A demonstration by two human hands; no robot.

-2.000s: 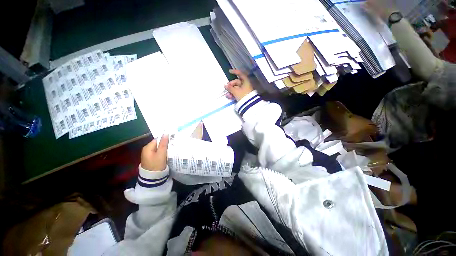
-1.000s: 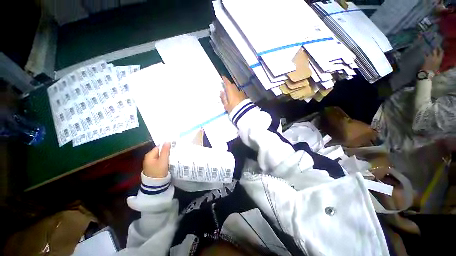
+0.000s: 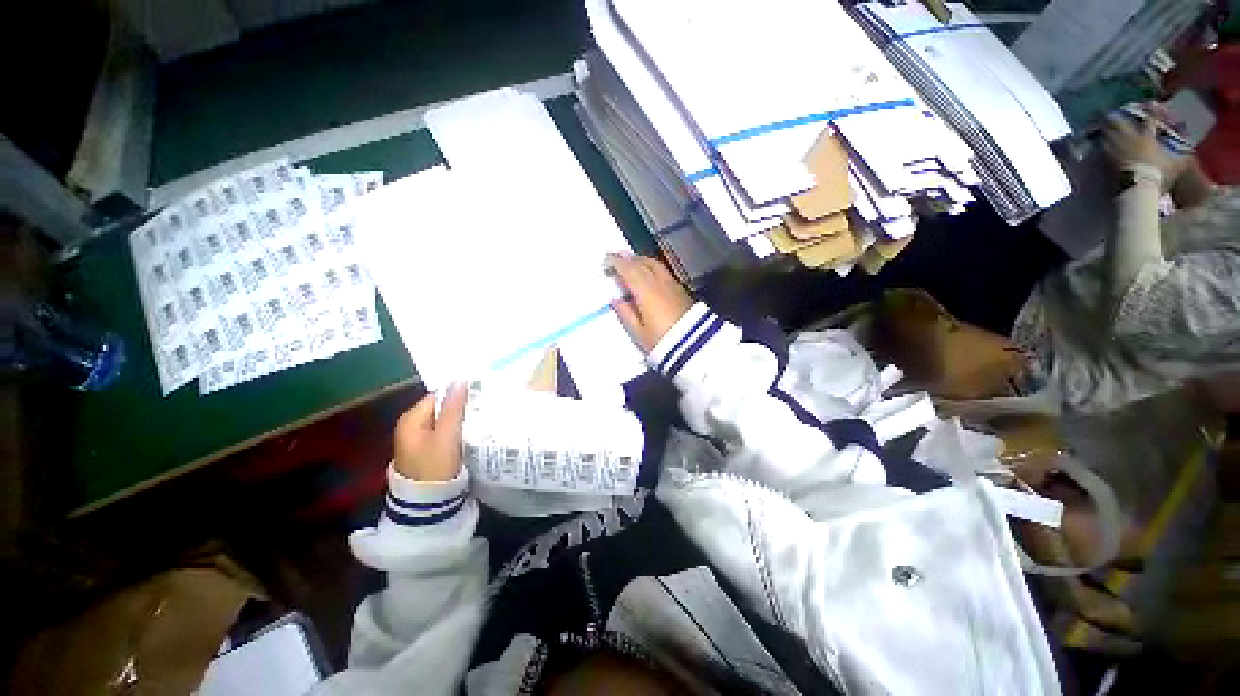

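A flat white box blank (image 3: 496, 245) with a blue stripe lies on the green bench, its near edge over my lap. My left hand (image 3: 433, 435) pinches a barcode label sheet (image 3: 551, 449) at its left end, beside the blank's near corner; the sheet curls over my lap. My right hand (image 3: 650, 295) is at the blank's right edge, just above the blue stripe, fingertips on or just over the card. Whether a small label is at the fingertips cannot be told.
Spare label sheets (image 3: 252, 272) overlap on the bench at left. A stack of box blanks (image 3: 775, 82) stands at upper right, with another pile (image 3: 979, 95) behind. A bluish bottle (image 3: 75, 351) is at the left edge. White strips (image 3: 938, 428) lie right of my lap. Another person's arm (image 3: 1140, 224) is at right.
My right hand has moved down the blank's right edge toward the blue stripe since one second ago. My left hand still holds the label sheet. The other person's hand has shifted.
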